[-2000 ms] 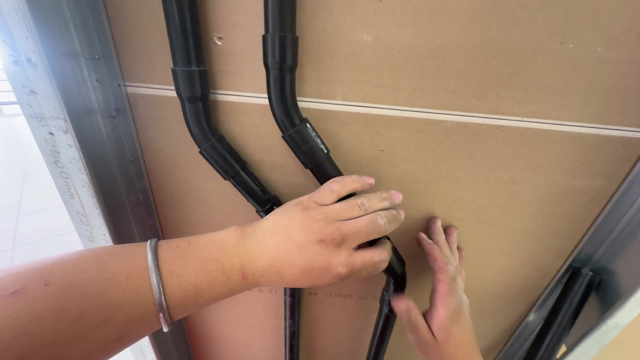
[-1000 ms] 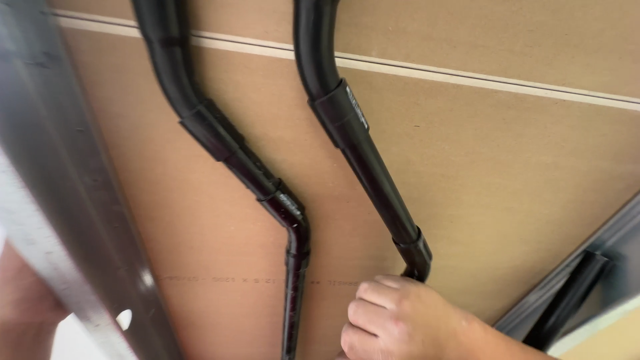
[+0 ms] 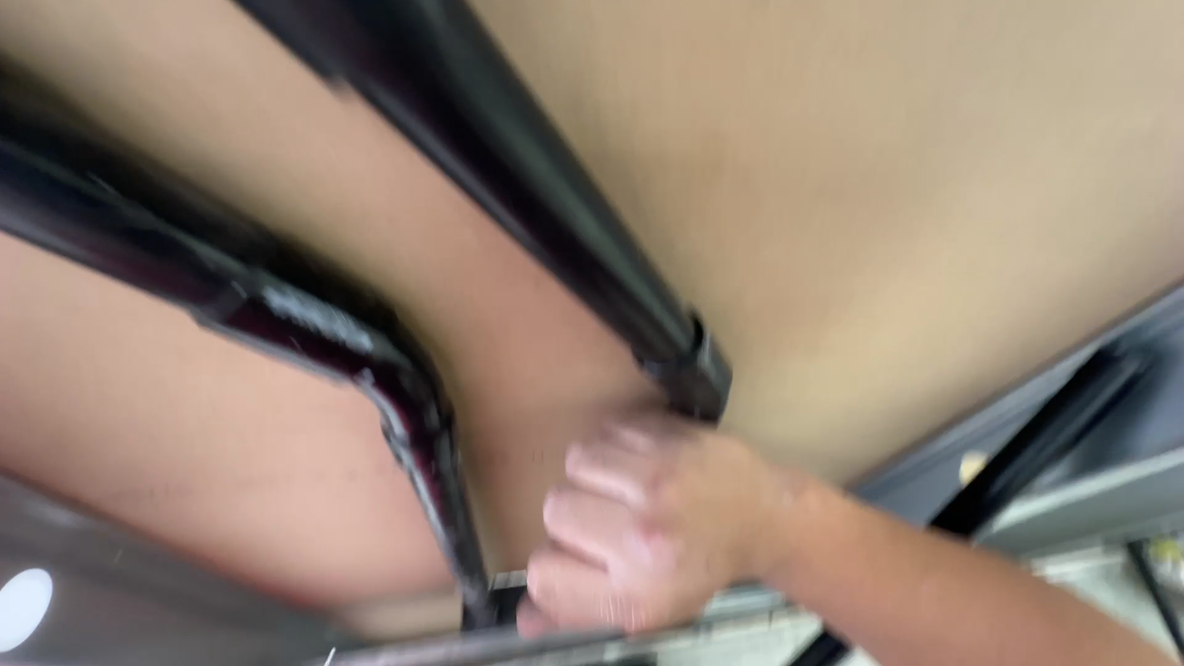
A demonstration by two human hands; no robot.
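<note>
My right hand (image 3: pixel 638 527) is curled around the lower part of the right black plastic pipe (image 3: pixel 546 203), just below its elbow fitting (image 3: pixel 694 370); the fingers cover the pipe there. To its left runs a second black pipe (image 3: pixel 120 222), whose elbow (image 3: pixel 407 398) bends down toward the bottom edge. Both pipes lie in front of a brown board panel (image 3: pixel 879 185). The view is blurred by motion. My left hand is out of the frame.
A grey metal stud (image 3: pixel 157 592) with a round hole borders the panel at lower left. Another metal stud (image 3: pixel 980 425) slants along the right side, with a black pipe (image 3: pixel 1045 444) beside it. A metal rail (image 3: pixel 518 647) crosses the bottom.
Two seconds ago my left hand lay over the pipes and my right hand was spread beside them; now the left is gone and the right is closed on the right pipe. The view has swung and come closer.
</note>
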